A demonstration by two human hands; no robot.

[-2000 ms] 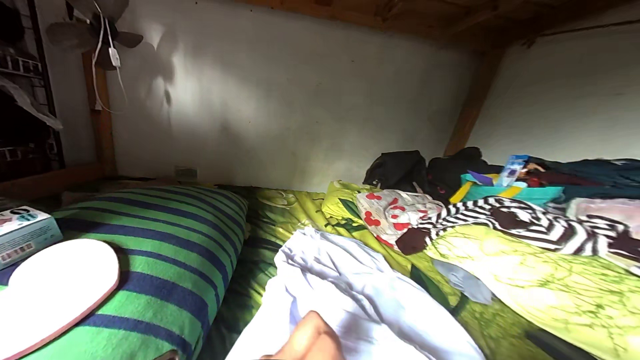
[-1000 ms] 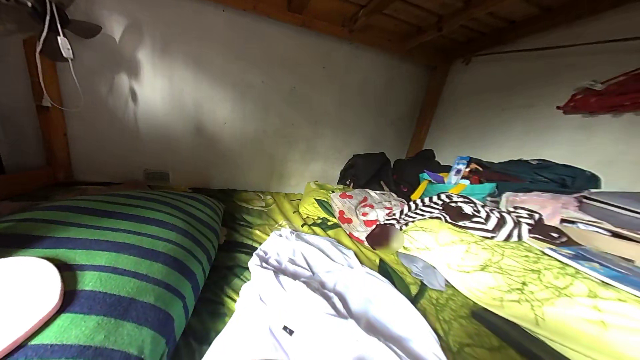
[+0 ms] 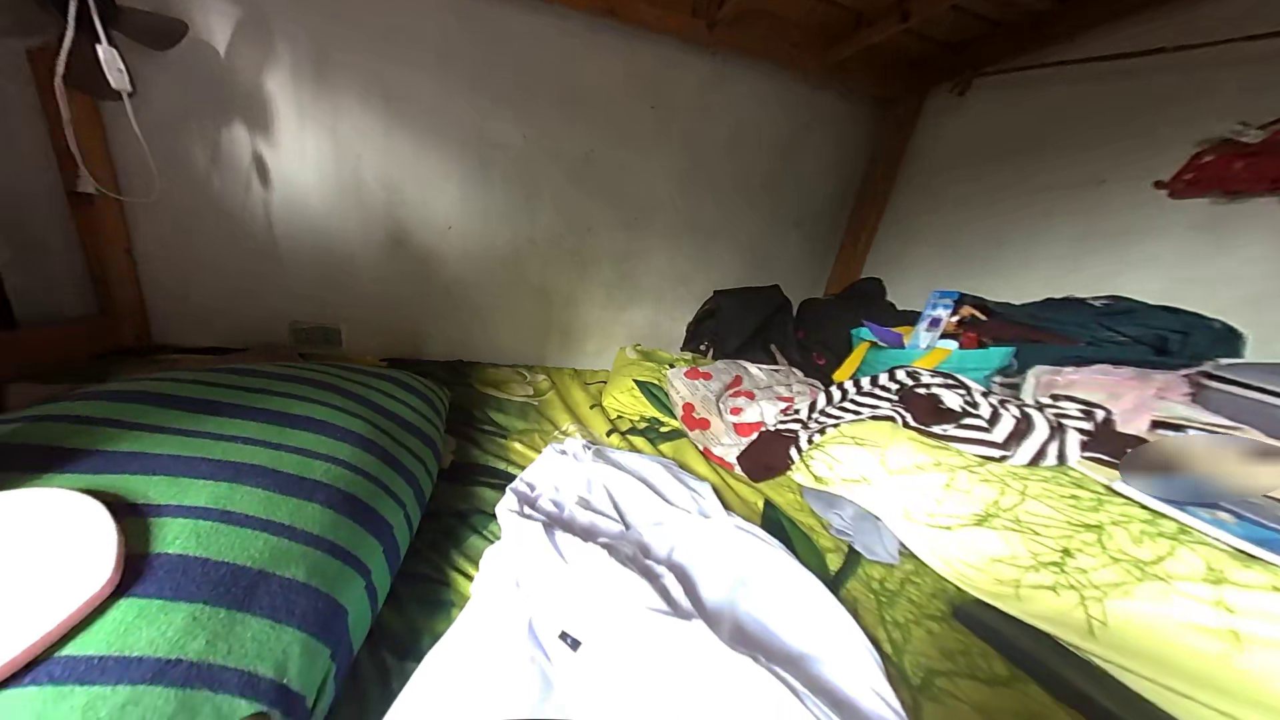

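Observation:
A white cloth garment (image 3: 650, 600) with a small dark tag lies spread and wrinkled on the green and yellow patterned bedsheet (image 3: 480, 400), at the lower middle of the head view. To its left is a big cushion in green and navy striped fabric (image 3: 250, 470). A flat white object with a pink rim (image 3: 50, 570) rests on that cushion at the left edge. Neither of my hands shows clearly; only a tiny skin-toned sliver appears at the bottom edge by the cushion, and I cannot tell what it is.
On the right lie a black-and-white striped garment (image 3: 960, 415), a cloth with red prints (image 3: 735, 400), a teal bag (image 3: 900, 360), dark bags (image 3: 745, 320) and a yellow-green patterned cloth (image 3: 1060, 520). A dark long object (image 3: 1050, 660) lies at the lower right. A fan (image 3: 140, 28) hangs upper left.
Two seconds ago a hand was over the white garment at the bottom edge; it has left that place. The garment's small dark tag now shows. The view has turned right.

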